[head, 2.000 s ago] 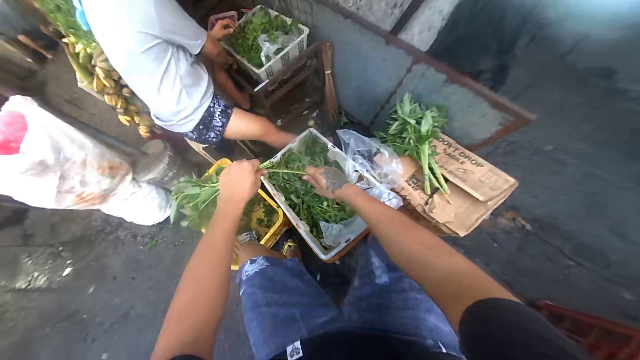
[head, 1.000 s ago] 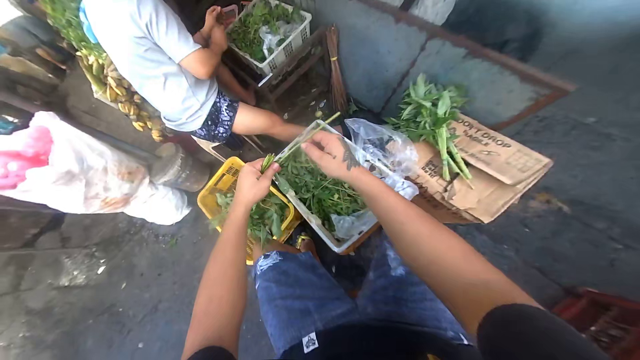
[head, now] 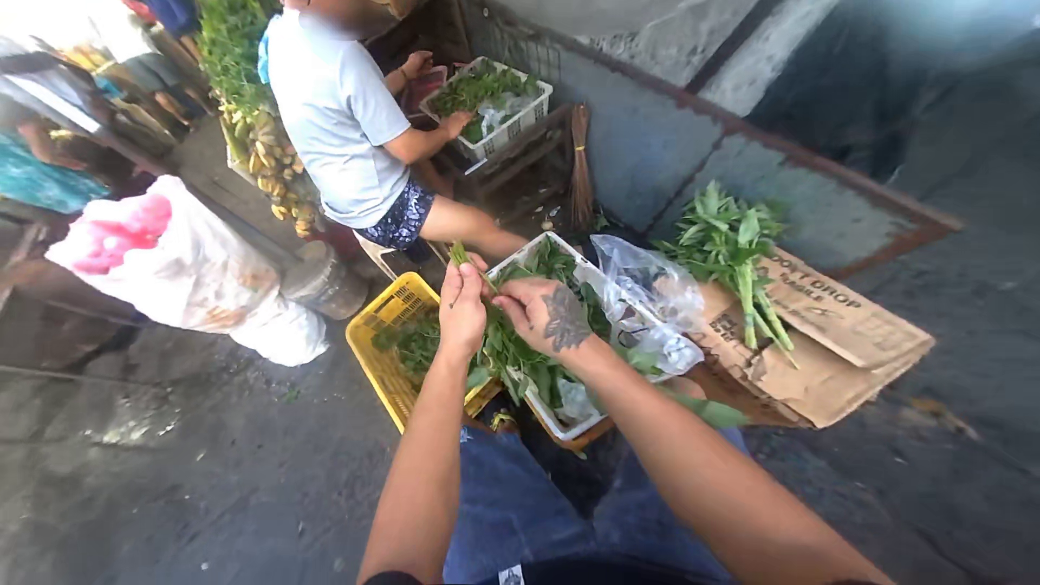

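Note:
My left hand (head: 463,305) is closed on a small bunch of green leafy stems (head: 460,255), whose cut ends stick up above the fingers. Close beside it, my right hand (head: 543,313) has bent fingers at leafy stems near the bunch; whether it grips them is hard to tell. Both hands are over the gap between a yellow plastic crate (head: 366,341) holding loose greens and a white plastic crate (head: 561,429) full of leafy greens. A clear plastic bag (head: 650,280) lies over the white crate's right side. To the right, a bundle of leafy stalks (head: 743,276) rests on flattened cardboard (head: 845,357).
A person in a light shirt (head: 341,122) sits ahead, hands at another white crate of greens (head: 512,126). A stick broom (head: 579,166) leans by a metal panel (head: 674,162). Left are a grey bucket (head: 325,280), a large white sack (head: 199,260) and bananas (head: 272,166).
The long stem stretched between my hands earlier no longer shows that way; my left hand now holds stems upright. The seated person's hand has come down to the far crate.

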